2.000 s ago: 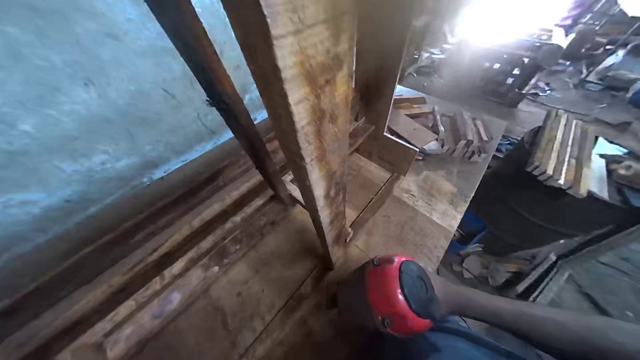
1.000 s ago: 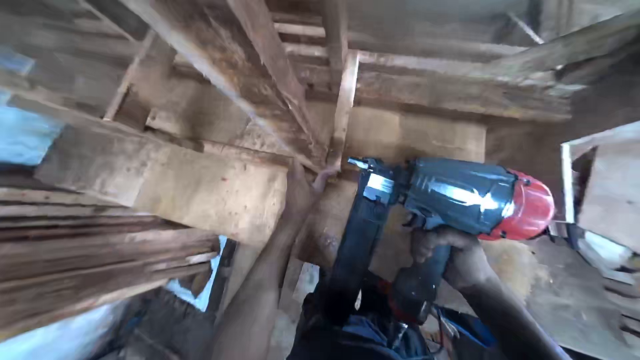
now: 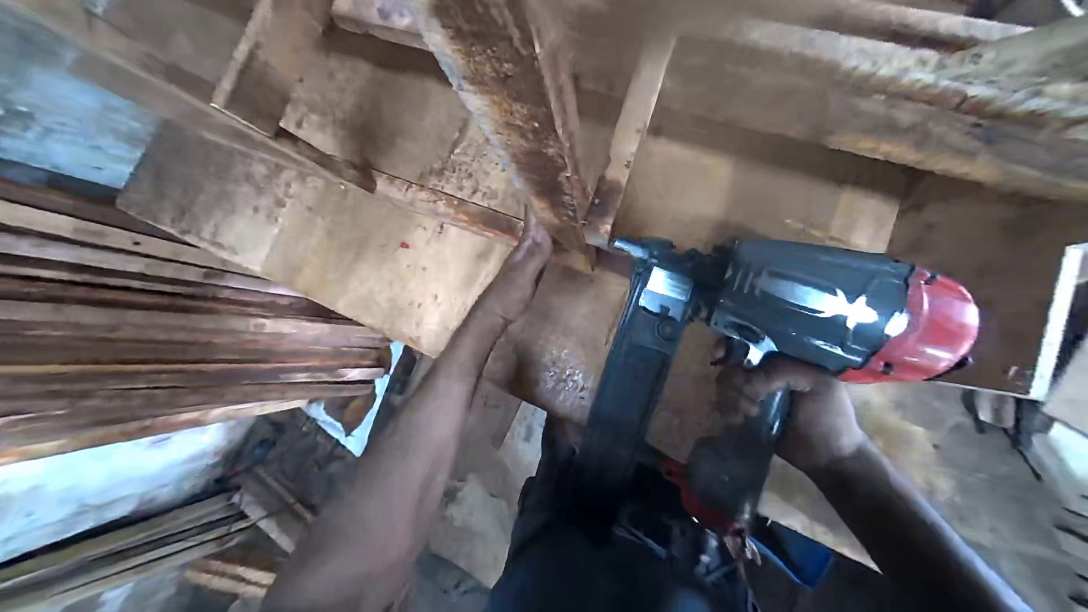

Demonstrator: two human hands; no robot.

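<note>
My right hand (image 3: 790, 404) grips the handle of a black pneumatic nail gun (image 3: 807, 297) with a red rear cap. The gun lies roughly level, its nose close to the foot of a narrow wooden strip (image 3: 633, 127). Beside that strip, a thick rough wooden post (image 3: 510, 102) comes down to the frame's crosspiece. My left hand (image 3: 523, 263) is against the lower end of the post, thumb upward; its other fingers are mostly hidden, so whether they close around the wood does not show. A plywood panel (image 3: 365, 263) lies left of this hand.
Stacked timber strips (image 3: 170, 323) reach in from the left. A wooden beam (image 3: 918, 127) crosses the upper right, and a board with a pale edge (image 3: 1058, 323) stands at the right. More boards (image 3: 144, 544) lie at the lower left. Something blue (image 3: 799, 552) shows near my legs.
The view has swung a lot since the oldest frame, which shows the gun's red cap low near the post. Since one second ago, both hands keep nearly the same places at the joint.
</note>
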